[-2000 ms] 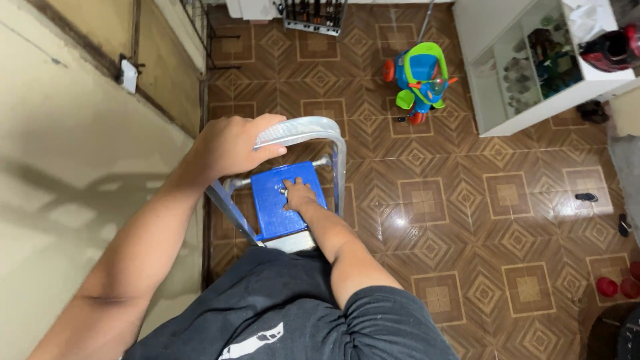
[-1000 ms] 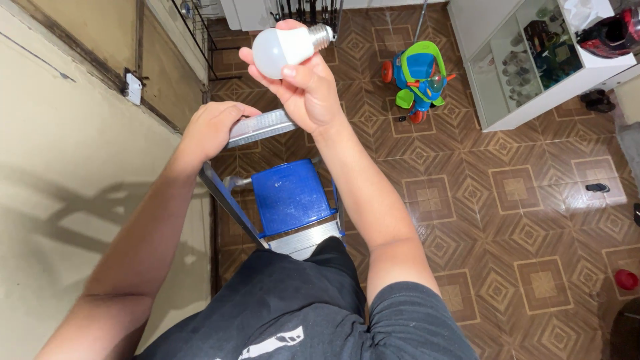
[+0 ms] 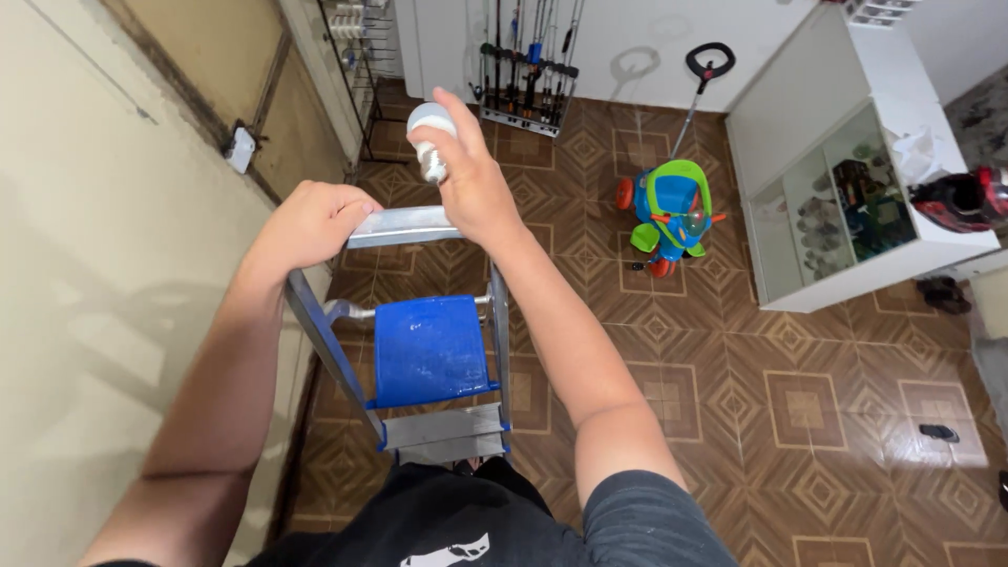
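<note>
My left hand [image 3: 319,224] grips the left part of the top rail of an aluminium stepladder [image 3: 413,224]. Just above that rail's right end, my right hand [image 3: 476,177] holds a white light bulb [image 3: 431,130] between its fingers, the metal screw base pointing down toward me. Part of the bulb is covered by a finger. Below the rail is the ladder's blue plastic tray [image 3: 431,350], with nothing lying on it. Metal steps [image 3: 445,429] show under the tray, close to my body.
A wall and a door [image 3: 213,63] are close on the left. Fishing rods stand in a rack [image 3: 524,118] ahead. A child's tricycle [image 3: 673,205] is on the tiled floor, with a white glass-fronted cabinet [image 3: 819,291] at the right carrying a red and black helmet [image 3: 957,201].
My right hand was down at the blue tray, then rose with the bulb. Since then the bulb has turned from base pointing right to base pointing down. My left hand stays on the rail.
</note>
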